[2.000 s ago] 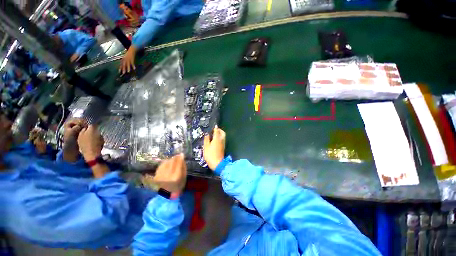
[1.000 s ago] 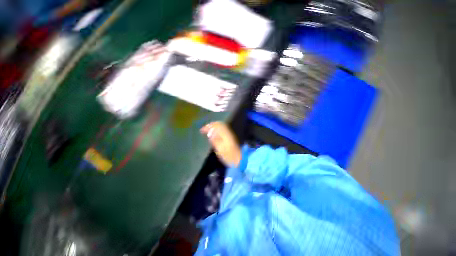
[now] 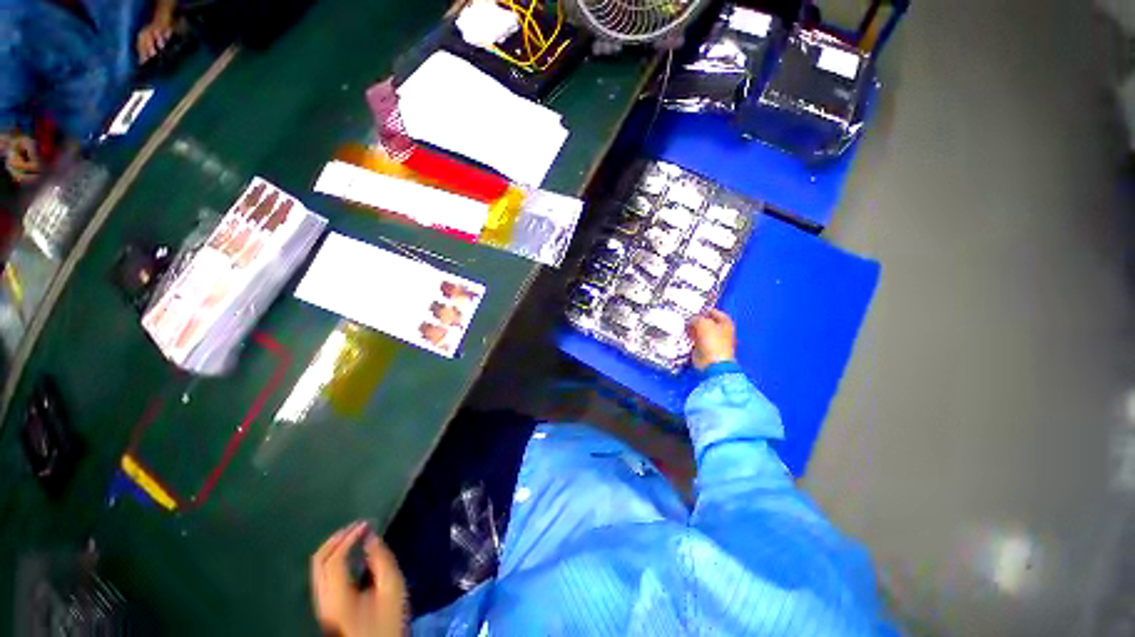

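A clear blister tray (image 3: 660, 268) with several silver and white parts in its pockets lies over the blue bin surface to the right of the bench. My right hand (image 3: 713, 340) grips the tray's near right corner; the thumb and fingertips are small in view. My left hand (image 3: 361, 579) is at the bottom, over the bench's front edge, with its fingers apart and nothing seen in it. Whether other trays lie under this one cannot be told.
The green bench (image 3: 311, 479) carries a bagged stack of sheets (image 3: 230, 280), a white sheet with brown shapes (image 3: 386, 292), a red strip (image 3: 454, 172), amber film and white sheets (image 3: 479, 112). Black-wrapped packages (image 3: 809, 87) and a fan (image 3: 635, 15) are beyond. A person's hand (image 3: 156, 37) shows top left.
The view has swung right from the bench trays to the blue bins. My right hand has moved from the bench to the tray there. My left hand has come off the bench tray.
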